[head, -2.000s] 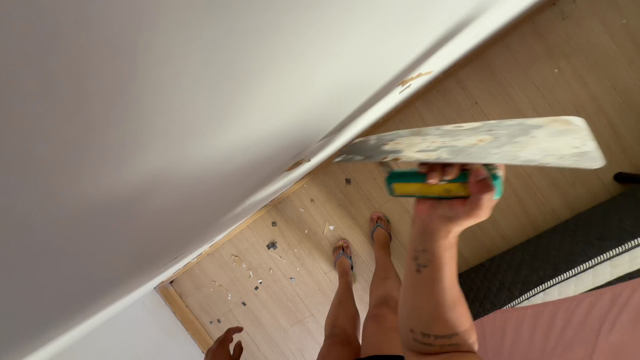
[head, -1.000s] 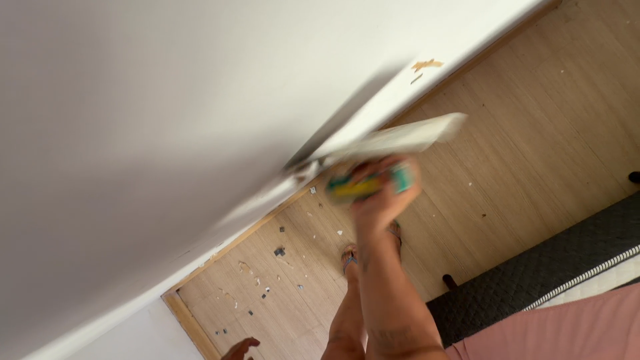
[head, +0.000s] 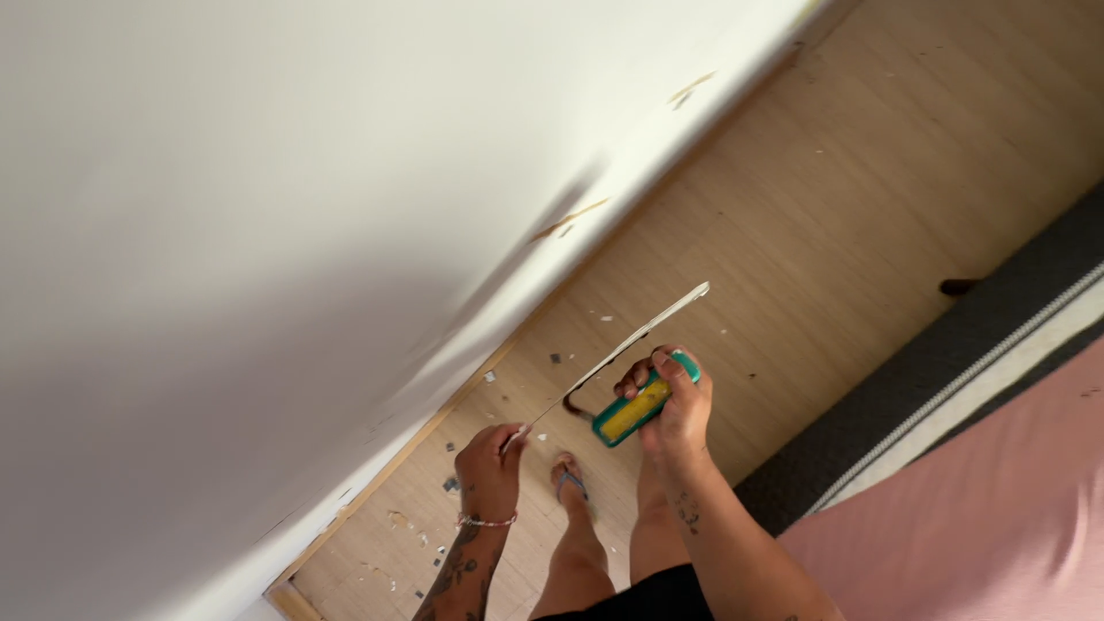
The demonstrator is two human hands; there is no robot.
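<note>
My right hand [head: 677, 397] is closed around the green and yellow handle of a plastering trowel [head: 642, 332], whose long blade is seen nearly edge-on, a short way off the white wall [head: 345, 172]. The far end of the blade points up and right, over the floor. At the near end, the fingertips of my left hand [head: 496, 461] pinch the blade's edge. Two brownish damaged strips show low on the wall, one of them [head: 569, 220] close above the trowel.
A wooden baseboard [head: 483, 371] runs along the wall's foot. Grey and white chips [head: 451, 484] lie scattered on the wood-look floor [head: 819, 216]. To the right is a dark bed base [head: 871, 397] with a pink cover [head: 966, 517]. My feet in flip-flops [head: 569, 479] stand below.
My right hand has brought the trowel away from the wall and turned it edge-on. My left hand has come up from the bottom edge and taken hold of the blade's end.
</note>
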